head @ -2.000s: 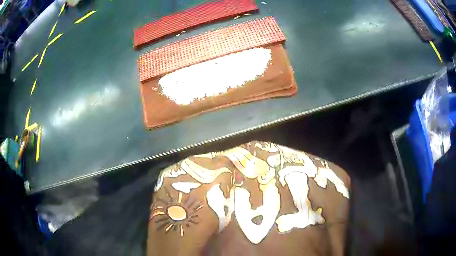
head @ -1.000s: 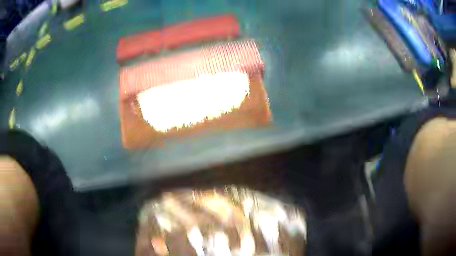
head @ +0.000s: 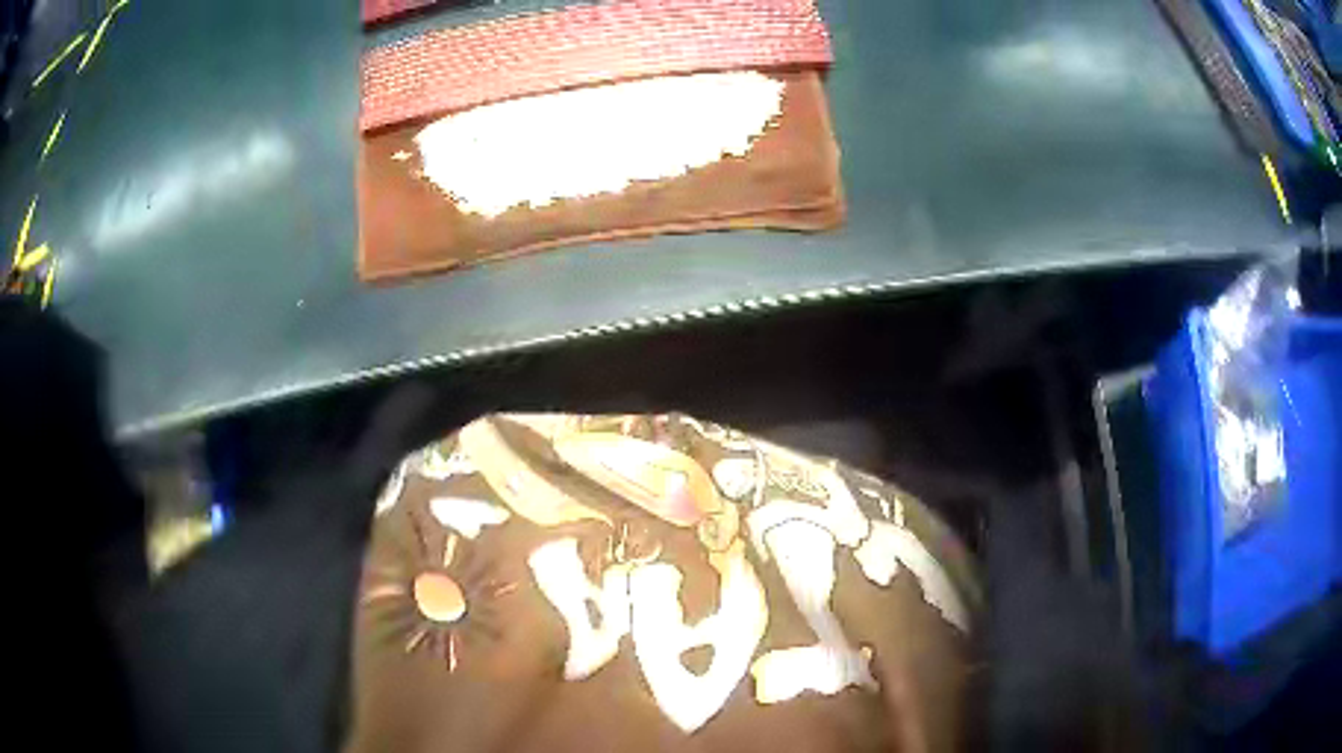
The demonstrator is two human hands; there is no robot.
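Observation:
No hand is in the picture now. A wide heap of tiny metal pieces [head: 604,140] glares solid white on the brown work cloth [head: 707,206], near the table's front edge. A dull-red loading block [head: 589,56] lies along the cloth's far edge and touches the heap. A second loading block [head: 427,8] lies beyond it, cut off by the top of the picture. The single pieces are too small to tell apart.
The dark green table [head: 971,177] has yellow tape at its left and right. A dark ridged block [head: 1214,66] lies beside a blue tray [head: 1277,74] at the far right. A blue bin [head: 1295,471] with a clear plastic bag [head: 1248,427] stands beside the table. The printed brown garment [head: 486,662] fills the bottom middle.
The view has shifted; the cloth and blocks sit higher in the picture. The bare arm parts seen at both sides one second ago are gone. The heap and blocks look unchanged.

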